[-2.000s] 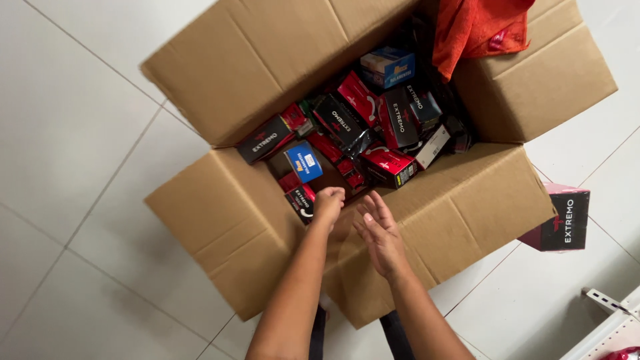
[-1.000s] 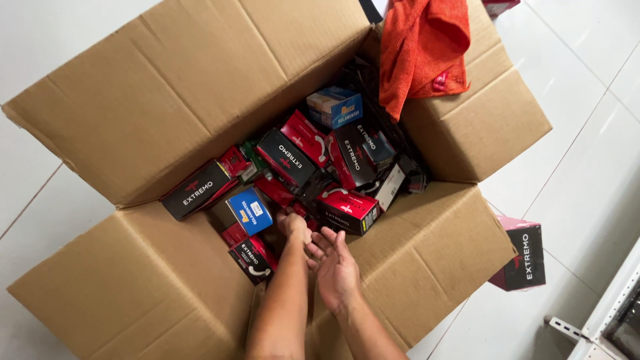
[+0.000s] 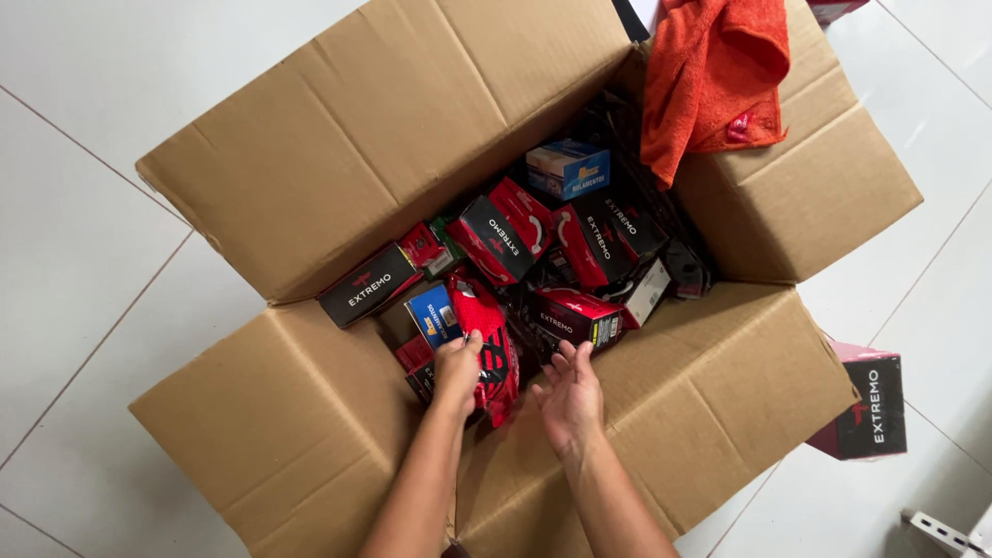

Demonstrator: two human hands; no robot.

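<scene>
An open cardboard box (image 3: 341, 132) holds several small product cartons. My left hand (image 3: 457, 372) grips the left edge of a red plastic packet with black lettering (image 3: 487, 329), which lies across the lower middle of the pile. Beside that hand is a blue carton (image 3: 435, 314). My right hand (image 3: 572, 395), palm up with fingers apart, holds nothing; it is just below a red and black carton (image 3: 575, 316). Farther up the pile are more red and black cartons (image 3: 502, 232) and a blue and white carton (image 3: 568, 169). At the left inner wall sits a black carton (image 3: 367, 285).
An orange cloth (image 3: 717, 85) hangs over the far right flap of the box. Outside, a pink and black carton (image 3: 868, 403) stands on the tiled floor (image 3: 70, 325) to the right. A white perforated metal piece (image 3: 938, 533) shows at the lower right corner.
The red packet now shows in my left hand, on top of the cartons; before, that hand was down among them. My right hand has moved apart from the left.
</scene>
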